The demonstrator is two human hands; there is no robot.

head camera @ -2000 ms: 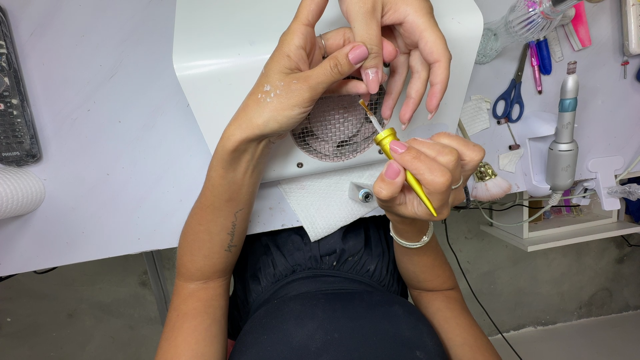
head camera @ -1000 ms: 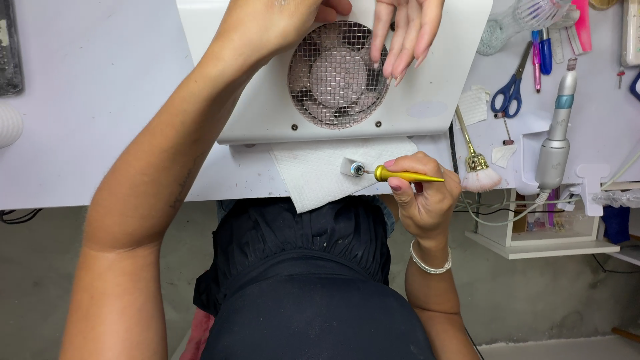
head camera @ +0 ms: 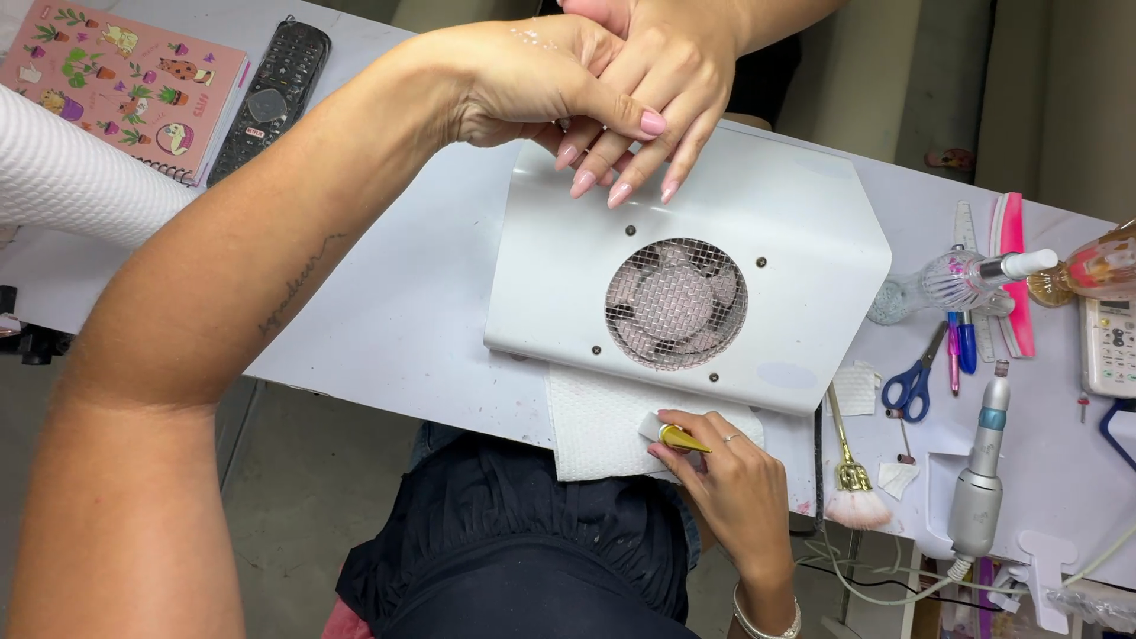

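Observation:
At the top of the head view, my left hand (head camera: pixel 559 84) holds another person's hand (head camera: pixel 674 98), my thumb lying across its fingers. The fingers with glossy pale pink nails point down over the white nail dust collector (head camera: pixel 799 222) with its round mesh-covered fan (head camera: pixel 674 302). Low at the centre, my right hand (head camera: pixel 732 479) grips the gold tapered cap (head camera: pixel 683 438), which sits at the mouth of a small pale bottle (head camera: pixel 650 427). The bottle is on a white paper towel (head camera: pixel 595 435). Whether the cap is screwed on, I cannot tell.
On the right are a fluffy brush (head camera: pixel 854 488), blue-handled scissors (head camera: pixel 914 382), an electric nail drill handpiece (head camera: pixel 981 488), pens (head camera: pixel 954 355) and a glass spray bottle (head camera: pixel 958 280). A notebook (head camera: pixel 124 80), a remote control (head camera: pixel 266 106) and a paper roll (head camera: pixel 80 177) lie at left.
My right hand has moved from the other person's fingers down to the bottle, and the brush is no longer visible. My left hand and the held hand are farther up. The view has shifted.

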